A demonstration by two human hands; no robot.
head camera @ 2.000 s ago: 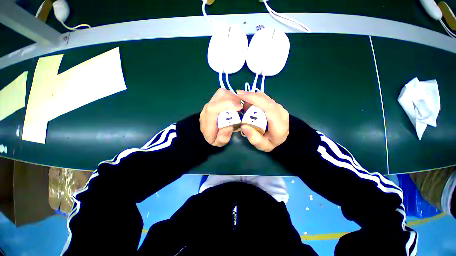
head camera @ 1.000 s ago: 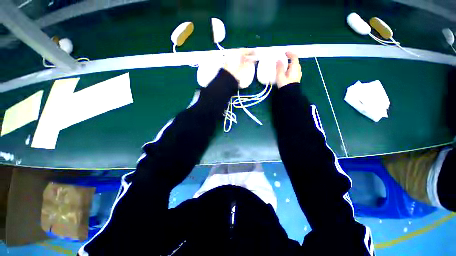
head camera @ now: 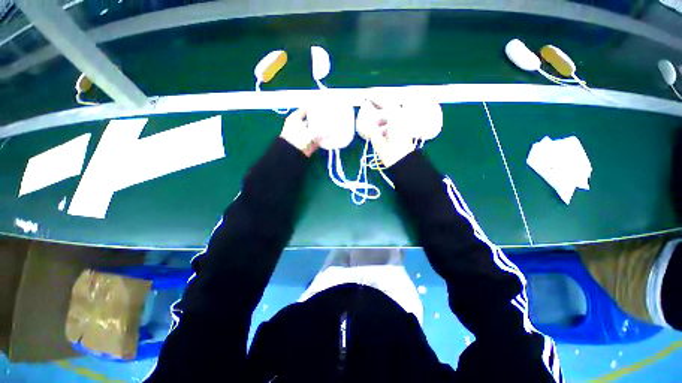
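Note:
White rounded corded pieces lie side by side against the pale rail. My left hand (head camera: 301,133) holds the left edge of the left white piece (head camera: 338,126). My right hand (head camera: 387,133) has its fingertips on the middle white piece (head camera: 365,120) and partly covers it. The right white piece (head camera: 427,120) lies just beyond that hand. White cords (head camera: 359,183) hang from the pieces in loose loops on the green bench. The faces under the pieces are hidden.
The pale rail (head camera: 224,102) crosses the bench (head camera: 262,217). Beyond it lie several corded pieces, some tan-faced (head camera: 557,60). Paper strips (head camera: 112,168) lie left, crumpled white paper (head camera: 562,166) right. A taped brown package (head camera: 105,314) and blue stool (head camera: 553,299) stand below. Another person's sleeve shows right.
My left hand has moved left to the left piece's outer edge. My right hand has moved left from the right piece to the middle one. The cords lie differently, and the view has shifted slightly.

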